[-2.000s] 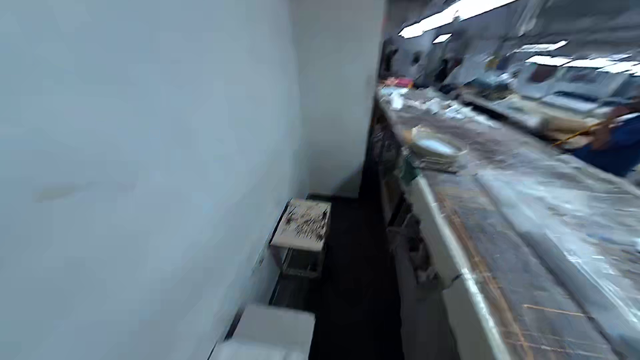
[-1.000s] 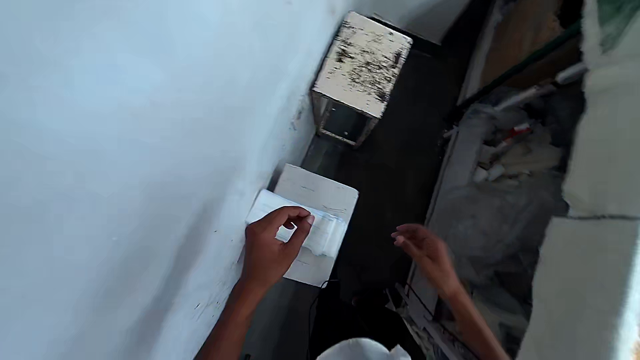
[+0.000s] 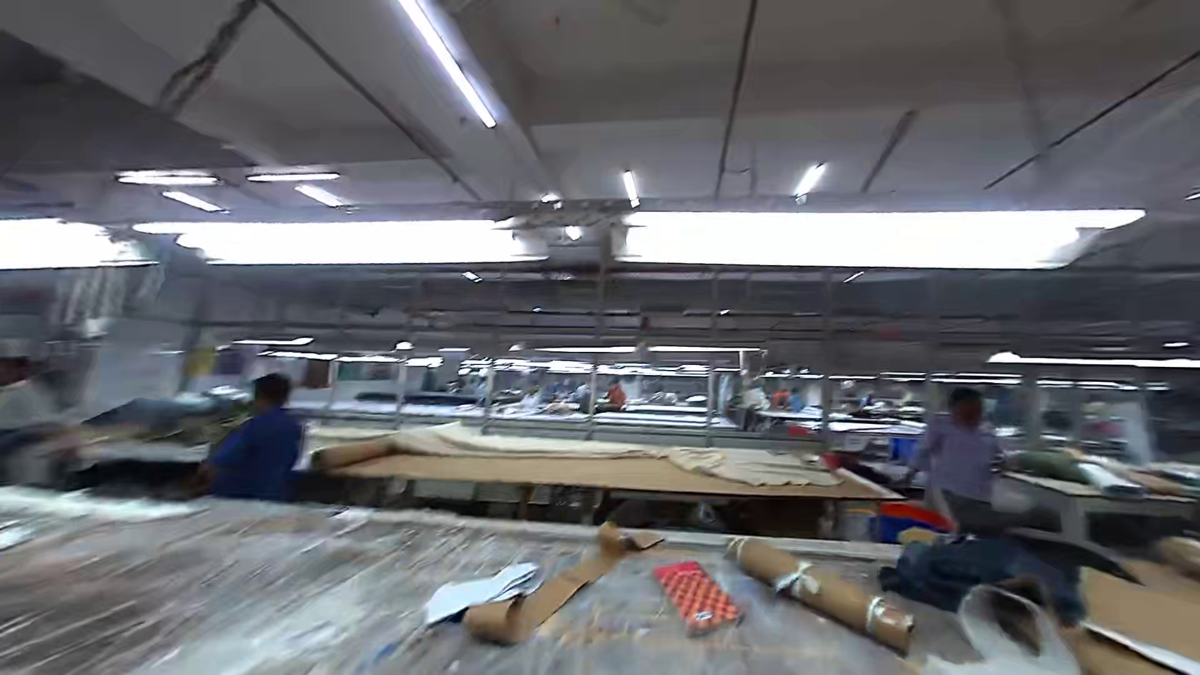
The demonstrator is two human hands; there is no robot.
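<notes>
Neither my left hand nor my right hand shows in the head view now. Across the lower part runs a long worktable [image 3: 244,581], blurred by motion. On it lie folded white sheets [image 3: 480,592], a curled strip of brown paper [image 3: 562,591], a red patterned packet [image 3: 697,596] and a roll of brown paper [image 3: 820,592] tied with white strips. Dark blue fabric [image 3: 975,567] is heaped to the right, beside a clear plastic bag [image 3: 1012,628] and flat brown paper or card [image 3: 1139,609].
Beyond the worktable, a second table [image 3: 600,472] bears cream fabric [image 3: 525,442]. A person in blue [image 3: 258,445] stands behind at left, another person [image 3: 961,450] at right. Red and blue containers [image 3: 905,520] are near the right one. Bright tube lights [image 3: 356,242] hang overhead.
The view has swung up and away from the wall and stools to the wide room. Both hands, seen one second ago above a stool with white sheets on it, have left the view.
</notes>
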